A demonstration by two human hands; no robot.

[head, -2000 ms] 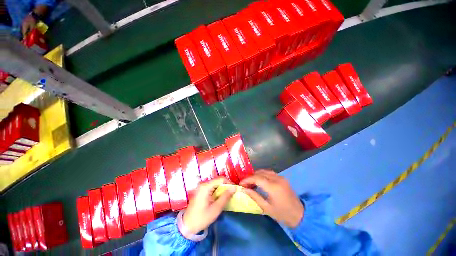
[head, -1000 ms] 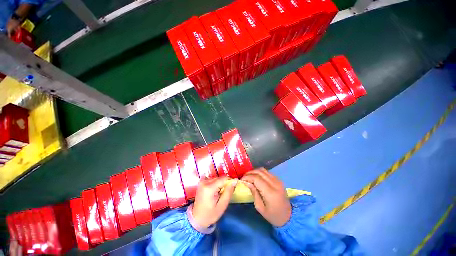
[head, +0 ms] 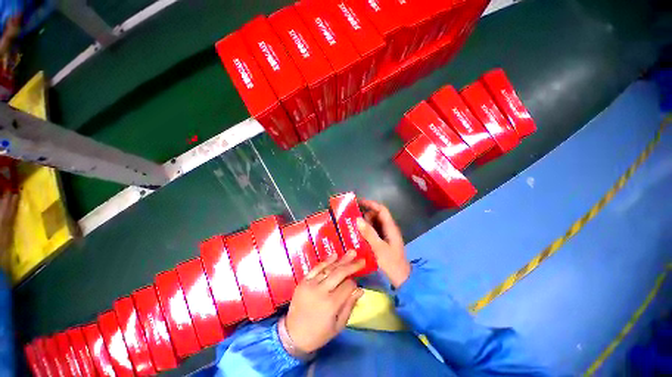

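A long overlapping row of red retail boxes (head: 227, 276) lies in front of me, running to the lower left. My right hand (head: 385, 241) is on the upper right side of the row's end box (head: 346, 219), thumb on its face and fingers behind its edge. My left hand (head: 321, 303) lies over the lower part of the last boxes, fingertips at the end box. A yellow sticker sheet (head: 376, 311) shows below my hands, by the left fingers. I cannot see a sticker at the fingertips.
Stacked red boxes (head: 324, 62) stand by the metal rail (head: 214, 147). A loose group of red boxes (head: 471, 121) lies at right. A grey upright (head: 81, 147) and yellow board (head: 37, 221) are at left. Blue floor with a striped line (head: 567, 237) lies at lower right.
Both hands have left the sheet's upper edge and moved onto the row's end box. The separate boxes at far left now join the row's end. The view has shifted slightly.
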